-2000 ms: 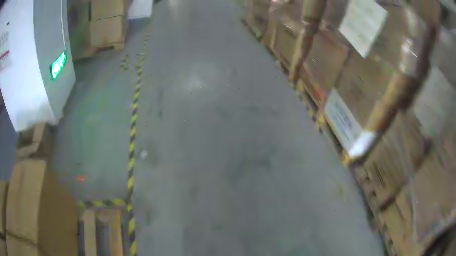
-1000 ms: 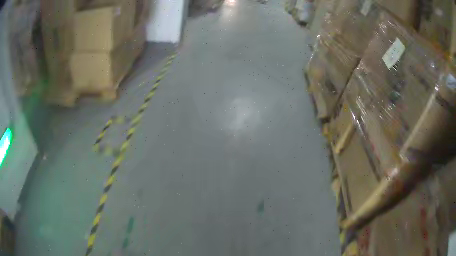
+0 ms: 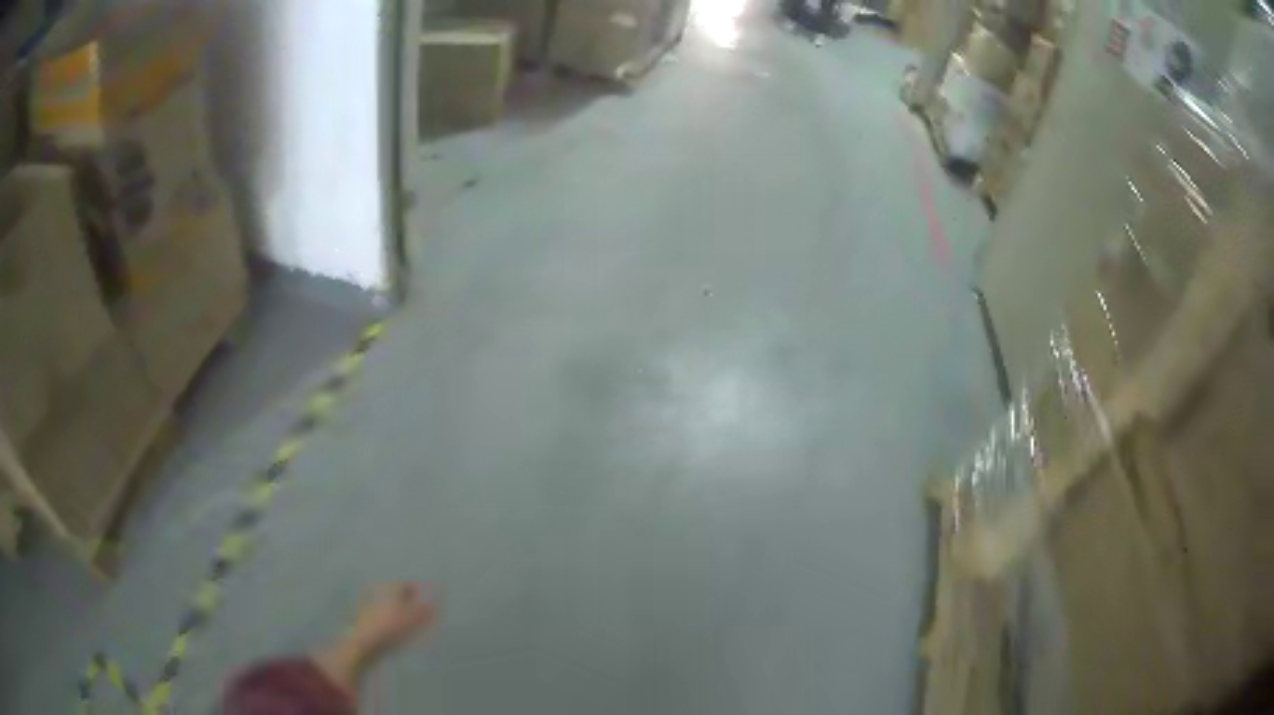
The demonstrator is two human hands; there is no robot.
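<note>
My left hand [image 3: 391, 617] shows at the bottom, left of centre, low over the aisle floor, with a dark red sleeve behind it. It is small and blurred, and I cannot tell whether it holds anything. My right hand is not in view. Nearest in front of me is the grey aisle floor [image 3: 601, 489], with a bright patch of reflected light on it.
Brown cartons [image 3: 1146, 517] in shiny wrap line the right side. Stacked cartons [image 3: 154, 238] stand at the left beside a white pillar or wall [image 3: 328, 154]. Yellow-black tape [image 3: 231, 545] marks the left floor. More cartons stand farther down the aisle.
The view has moved forward along the aisle. The green lit sign has left the picture on the left, and the white pillar is nearer. My left hand has come into view.
</note>
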